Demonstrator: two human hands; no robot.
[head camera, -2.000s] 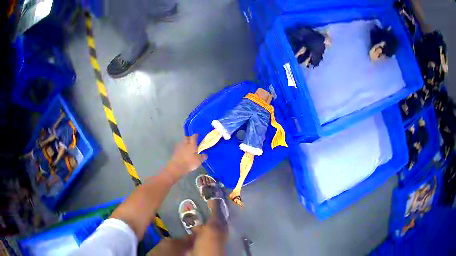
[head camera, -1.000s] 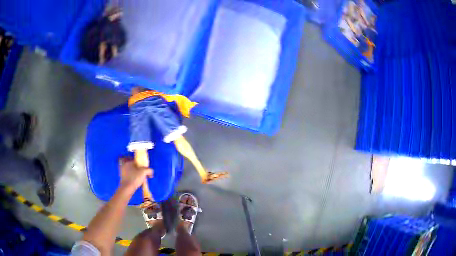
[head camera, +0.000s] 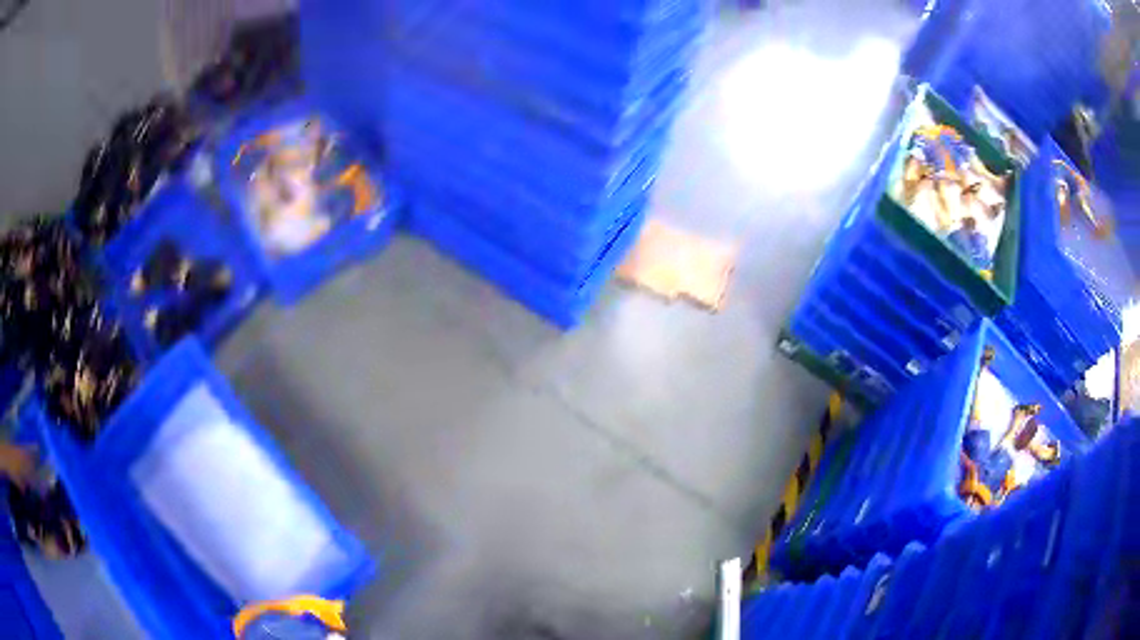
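The figure lower body (head camera: 298, 621) is cut off by the bottom edge at the left; only its yellow-orange sash and some blue show. It is just below a blue turnover tray (head camera: 269, 500) with a white liner. A pale upright bar (head camera: 729, 600), perhaps the pull hook's handle, shows at the bottom edge. Neither of my hands is in view. Whether a hand holds the figure or the bar is hidden below the frame.
A tall blue tray stack (head camera: 500, 138) stands at the top centre. Stacks at the right hold figure parts, one topped by a green tray (head camera: 950, 256). Dark parts (head camera: 63, 300) are heaped at the far left. A brown board (head camera: 679, 265) lies on the grey floor (head camera: 500, 438).
The view has swung right and up towards the stacks. My left hand, at the figure's leg one second ago, is out of view, as are the stool and feet. The figure shows only partly.
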